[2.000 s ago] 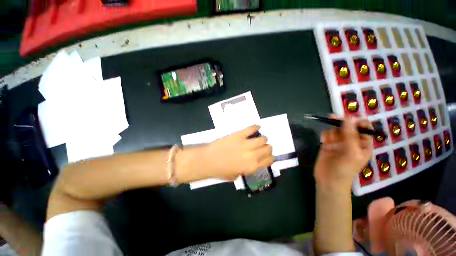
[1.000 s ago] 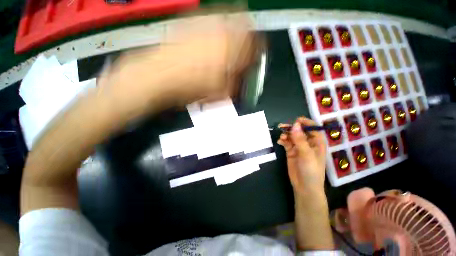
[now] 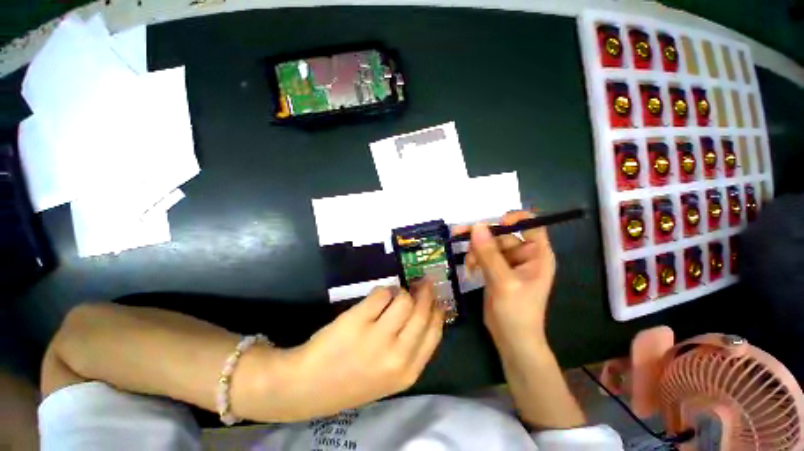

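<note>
A small phone unit (image 3: 427, 257) with green board and silver-grey area stands upright in the picture over the lower part of the white backing sheets (image 3: 353, 214). My left hand (image 3: 379, 339) holds its lower end, fingers over the board. My right hand (image 3: 514, 273) holds dark tweezers (image 3: 538, 223) near the unit's upper right edge; the tip is over or beside the unit, too small to tell. The sheets form a cross with dark strips and a grey-marked patch at the top. A second phone unit (image 3: 339, 85) lies board-up above them.
A loose pile of white sheets (image 3: 115, 132) lies at left, with a dark object at the left edge. A white tray (image 3: 606, 176) of red-and-black modules stands at right. A dark shape covers its lower right corner. A pink fan (image 3: 727, 388) is at lower right; the pale belt edge (image 3: 423, 7) runs along the top.
My left hand has come back from the upper bench to the unit at the sheets. My right hand and the tweezers have moved in to it. The second unit shows uncovered; the red tray has left view.
</note>
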